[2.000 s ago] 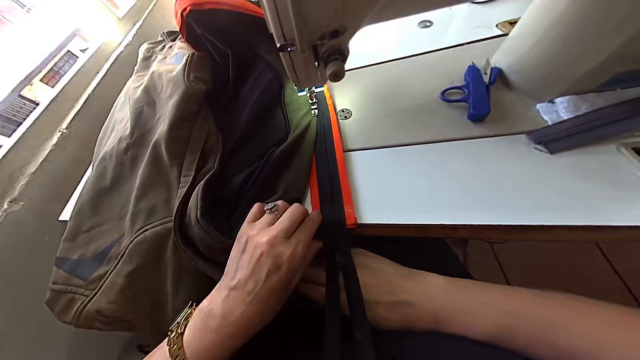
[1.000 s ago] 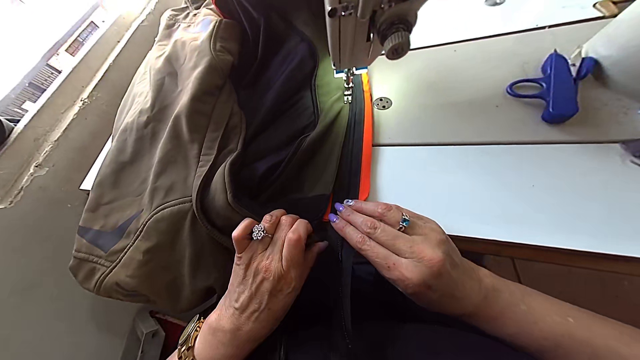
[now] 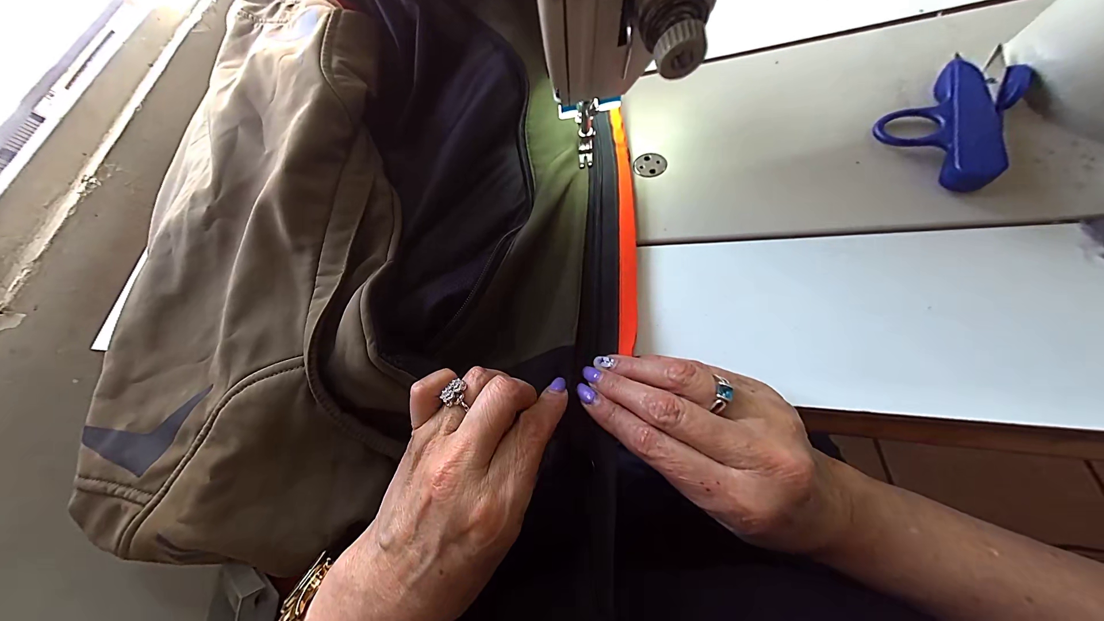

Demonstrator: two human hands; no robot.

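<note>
An olive-brown jacket [image 3: 259, 207] with a dark lining lies left of the sewing machine's presser foot [image 3: 586, 147]. Along its edge run a black zipper tape [image 3: 606, 259] and an orange strip [image 3: 629, 285], both reaching back to the foot. My left hand [image 3: 474, 483] has its fingers curled on the dark fabric just left of the zipper tape, pinching the cloth. My right hand [image 3: 716, 440] lies with fingertips on the zipper tape, near the front end of the visible orange strip; its thumb is hidden beneath. The two hands' fingertips are close together.
The machine head [image 3: 591, 43] with a knurled knob stands over the fabric. A blue-handled thread snipper [image 3: 970, 125] lies on the machine bed at the right. The white tabletop [image 3: 862, 319] has its front edge below my right hand. A wall ledge runs along the left.
My right hand, earlier under the zipper tape, came up to rest on top by the second frame. My left hand stays at the fabric. The view has shifted, and the machine appears nearer.
</note>
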